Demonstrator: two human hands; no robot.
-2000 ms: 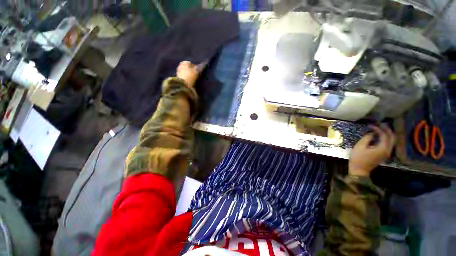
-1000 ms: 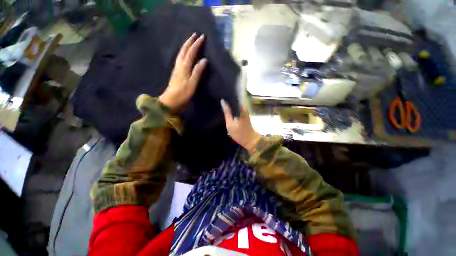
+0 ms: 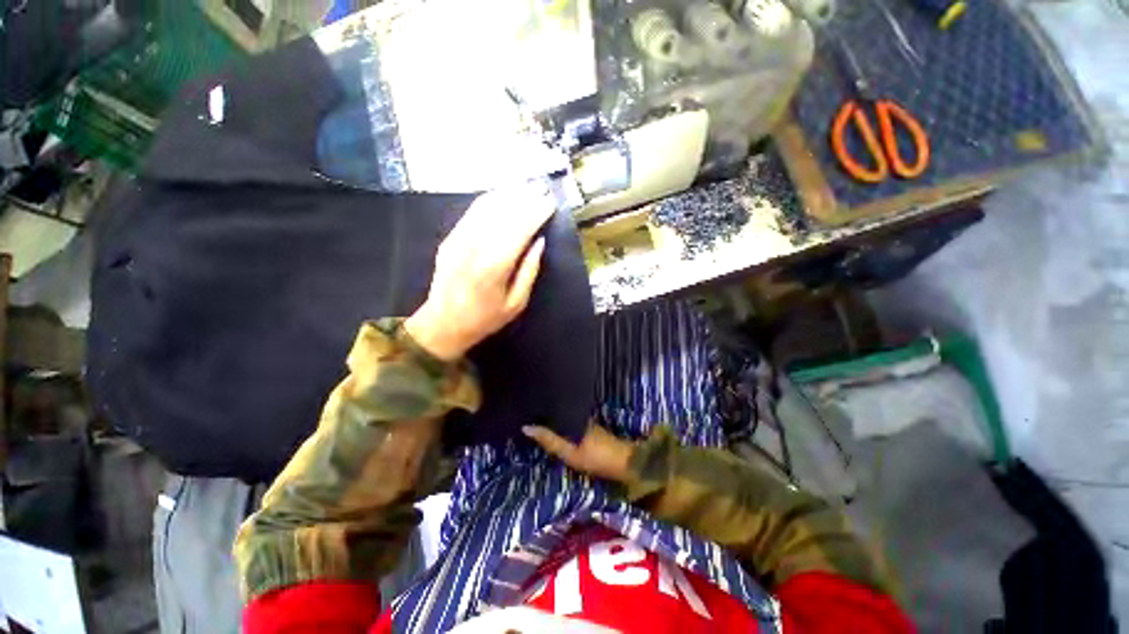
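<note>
A large black garment piece [image 3: 272, 273] lies over the left of the pale table [image 3: 464, 74] and hangs to my lap. Its right edge reaches the presser foot area [image 3: 563, 173] of the overlock machine [image 3: 656, 161]. My left hand [image 3: 485, 270] holds the cloth down from above, fingertips close beside the presser foot, thumb apart. My right hand [image 3: 592, 453] is lower, at the garment's bottom right edge over my lap, with a finger or thumb along the cloth; its other fingers are partly hidden.
Orange-handled scissors [image 3: 882, 139] lie on the blue mat [image 3: 978, 87]. Dark trimmings [image 3: 731, 217] are heaped beside the machine. A green-rimmed crate [image 3: 972, 372] with grey cloth stands at the lower right. Grey cloth [image 3: 204, 545] hangs at the lower left. A small yellow tool end [image 3: 952, 15] shows on the mat.
The black garment has been spread and brought to the presser foot. My left hand has moved to the needle area. My right hand went from the trimmings to the cloth, then down towards my lap.
</note>
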